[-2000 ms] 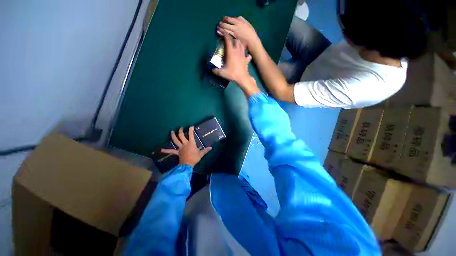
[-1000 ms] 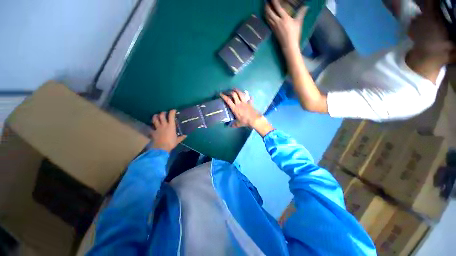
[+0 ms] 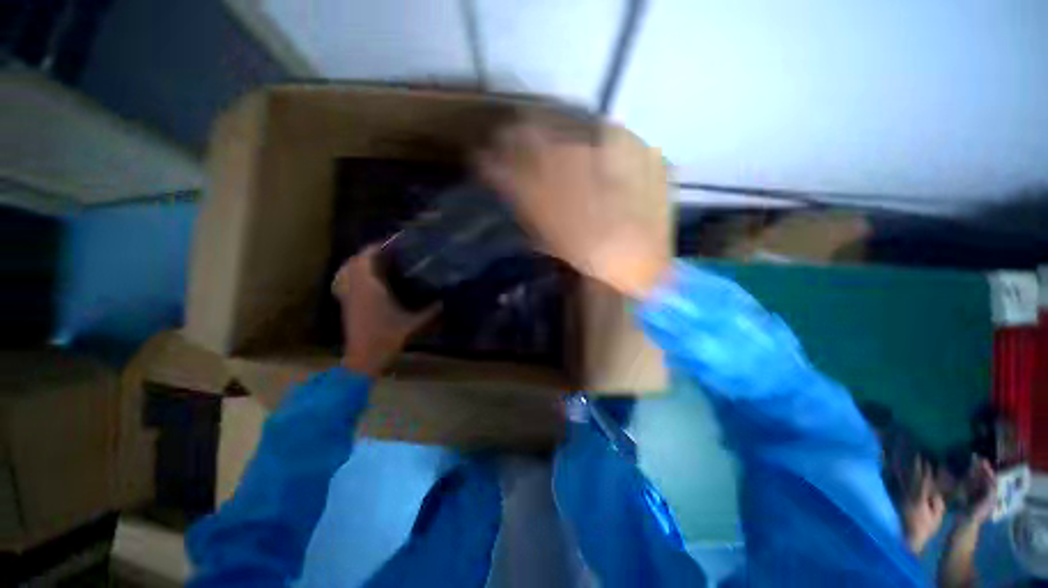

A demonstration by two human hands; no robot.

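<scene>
A row of black product boxes [image 3: 454, 244], blurred, is held between my two hands over the open shipping carton [image 3: 305, 126]. My left hand [image 3: 374, 310] grips the row's left end. My right hand [image 3: 575, 201] is at its right end, strongly blurred by motion. More dark boxes [image 3: 506, 322] lie inside the carton below. The separate boxes in the row cannot be told apart.
The green-topped bench [image 3: 804, 322] is at the right, with a red-and-white machine [image 3: 1020, 368] at its far end. Another person's hands [image 3: 931, 505] are at the lower right. Another open carton [image 3: 172, 368] and a brown carton [image 3: 58, 436] stand at the lower left.
The view has turned left from the bench to the carton. My hands have moved the row of boxes from the green mat to over the carton.
</scene>
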